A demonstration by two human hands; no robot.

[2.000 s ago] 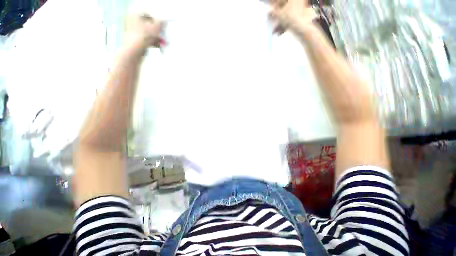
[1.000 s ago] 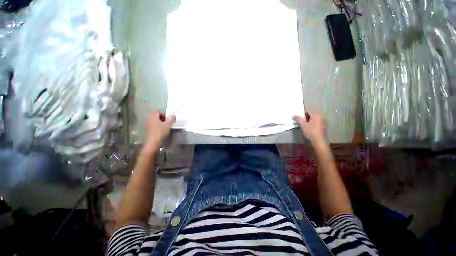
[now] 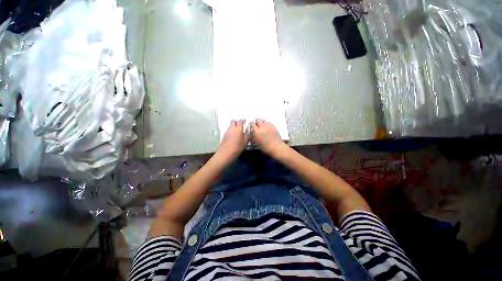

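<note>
A white T-shirt lies as a long narrow strip on the pale grey-green table, running from the top edge of the view to the table's front edge. My left hand and my right hand are close together at the near end of the strip. The fingers of both hands are closed on the cloth near its middle line. The far end of the shirt is cut off by the top edge, and glare hides its folds.
A heap of white shirts is at the left. Glossy bagged shirts lie at the right. A black phone with a cord lies beside them. Plastic and red scraps show below the table edge.
The shirt was spread wide one second ago and is now a narrow strip. My hands have moved from its two hem corners inward to the middle.
</note>
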